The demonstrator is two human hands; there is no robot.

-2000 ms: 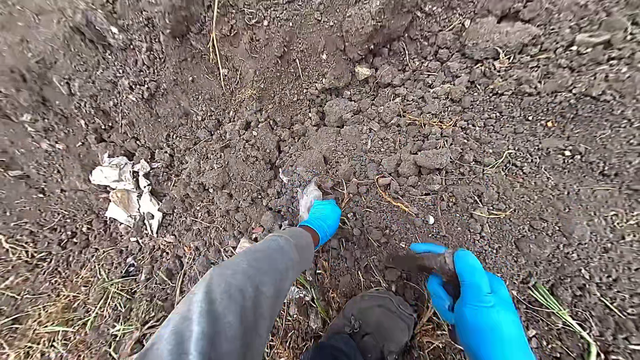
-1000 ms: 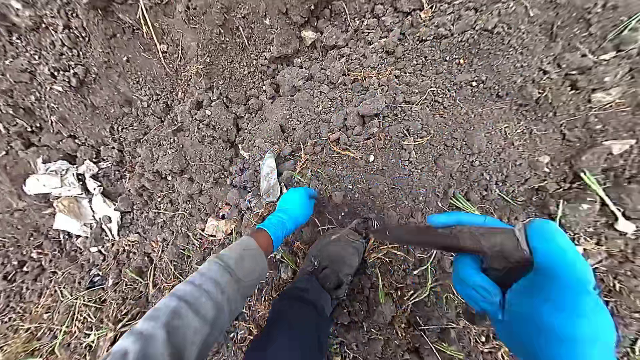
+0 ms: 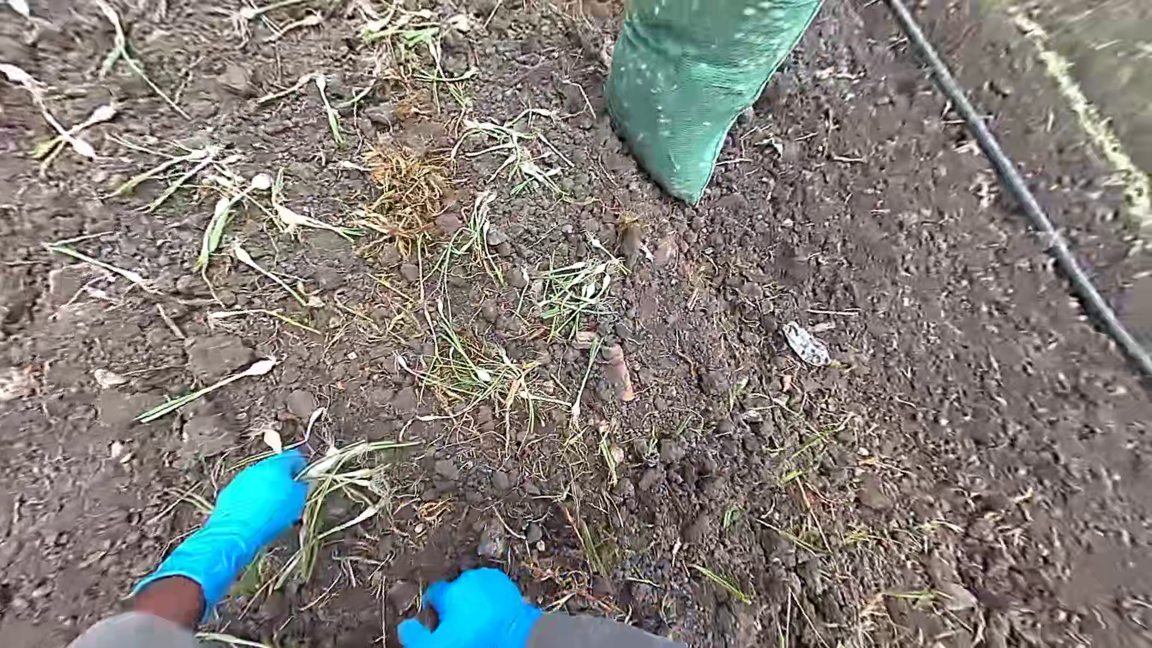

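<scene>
My left hand point(image 3: 250, 508), in a blue glove, is low at the left with its fingers closed at a bunch of pale bulb plants with green leaves point(image 3: 337, 477). The leaves spread to the right of its fingertips, close to the soil. My right hand point(image 3: 472, 610), also blue-gloved, is at the bottom edge with its fingers curled. A dark patch shows between them, but whether it is a held thing cannot be told. More bulb plants lie loose on the soil, such as a single one point(image 3: 211, 389) above my left hand and small heaps point(image 3: 576, 292) near the middle.
A green mesh sack point(image 3: 697, 99) stands on the soil at the top. A black hose or pipe point(image 3: 1017, 180) runs down the right side. A pale scrap point(image 3: 805, 345) and a reddish piece point(image 3: 618, 371) lie on the clods. Dry roots point(image 3: 405, 193) form a brown tuft.
The view has swung to another patch of ground, with the sack and scattered bulb plants now in sight. The dark tool seen earlier in my right hand is no longer plainly visible.
</scene>
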